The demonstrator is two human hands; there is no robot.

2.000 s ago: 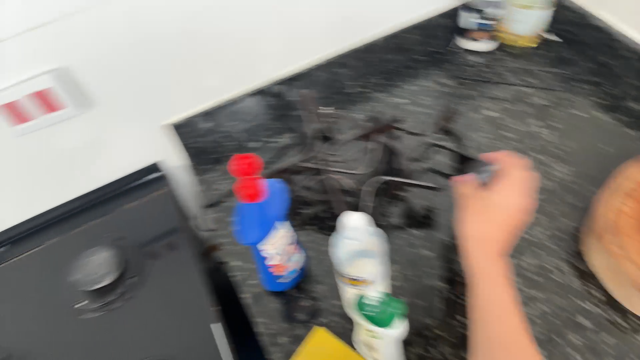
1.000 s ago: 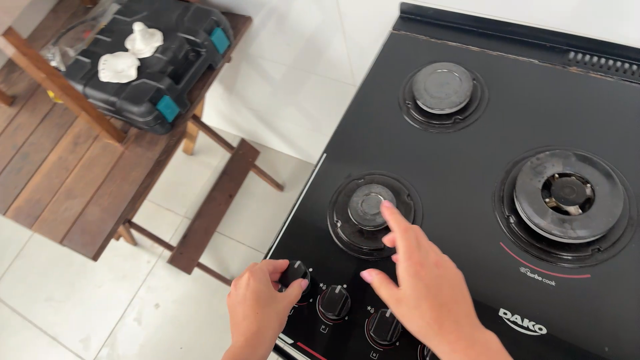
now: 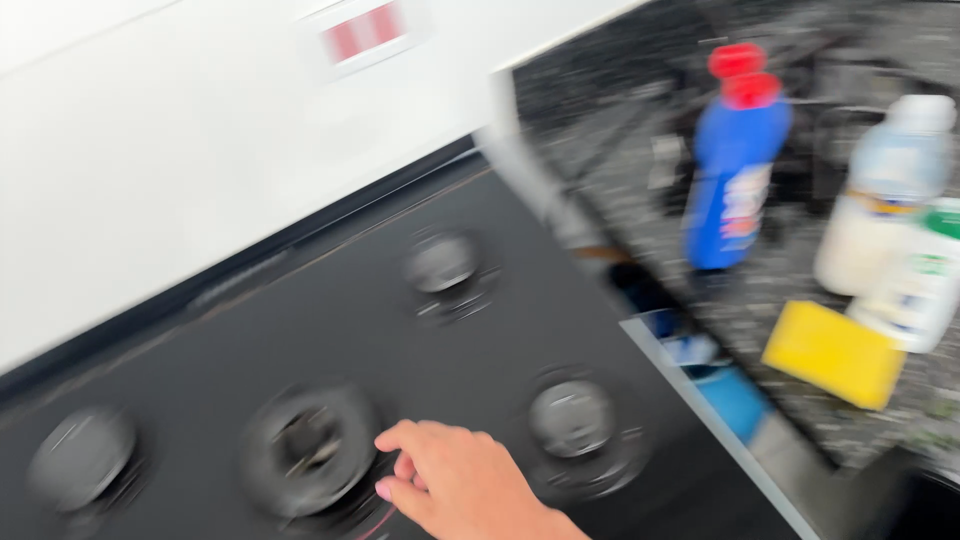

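Note:
My right hand (image 3: 461, 480) is over the black gas cooktop (image 3: 360, 322), its thumb and forefinger apart and nothing between them. Just left of its fingertips lies the large ring burner (image 3: 352, 457). A smaller burner cap (image 3: 571, 418) is to the hand's right, another burner cap (image 3: 441, 262) stands further back, and a further round cap (image 3: 82, 457) is at the far left. The view is blurred, so whether the fingertips touch the large burner cannot be told. My left hand is out of the picture.
Right of the cooktop, a dark speckled stone counter (image 3: 630, 180) bears a blue bottle with a red cap (image 3: 739, 165), a white-capped bottle (image 3: 885, 195), a green-capped white bottle (image 3: 911, 285) and a yellow sponge or cloth (image 3: 836, 352). A wall outlet or switch plate (image 3: 365, 31) is behind.
The view has swung from the front knobs to the back wall and counter. My left hand, at a knob one second ago, has left the view. My right hand is now beside the large burner.

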